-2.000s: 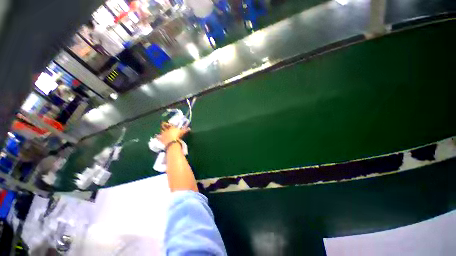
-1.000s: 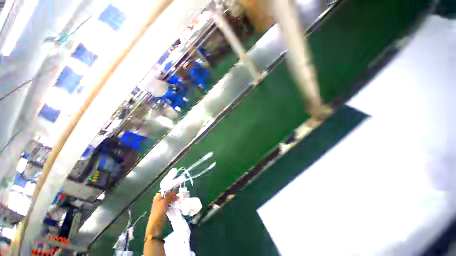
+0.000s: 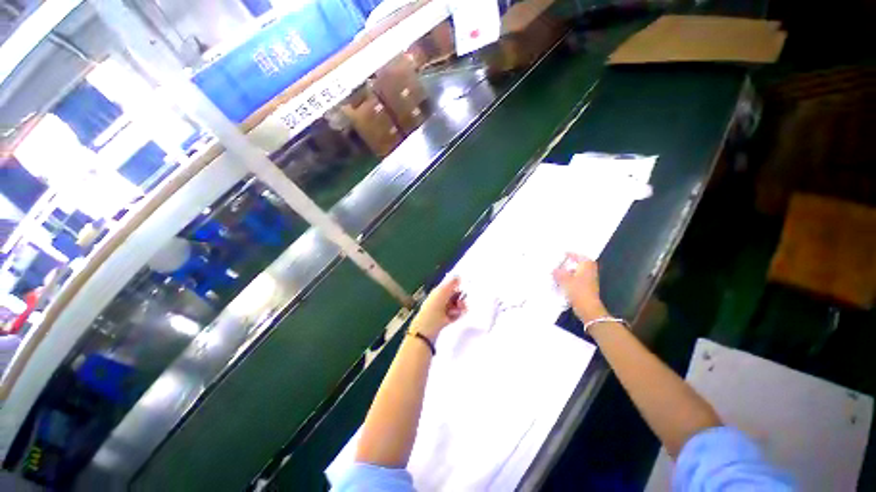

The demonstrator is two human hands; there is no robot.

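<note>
White paper sheets (image 3: 490, 413) lie overlapping on the green surface in front of me, very bright and washed out. My left hand (image 3: 442, 307) is over the left side of the paper with its fingers curled. My right hand (image 3: 578, 283) is over the right side, fingers bent and close together. Faint white shapes and thin grey lines show between the hands, but glare hides what they are. I cannot tell if either hand holds something. A flat, shiny translucent pile, likely empty poly bags (image 3: 615, 165), lies at the paper's far end.
A green conveyor (image 3: 288, 394) runs along the left, with a slanted metal post (image 3: 317, 216) at its edge. A flat brown cardboard sheet (image 3: 696, 40) lies farther along. At lower right is a pale flat panel (image 3: 778, 408); an orange-brown block (image 3: 828, 248) stands beyond it.
The view has swung right along the line. My left hand, earlier gripping white corded units over the belt, is now over the paper. My right hand has come into view.
</note>
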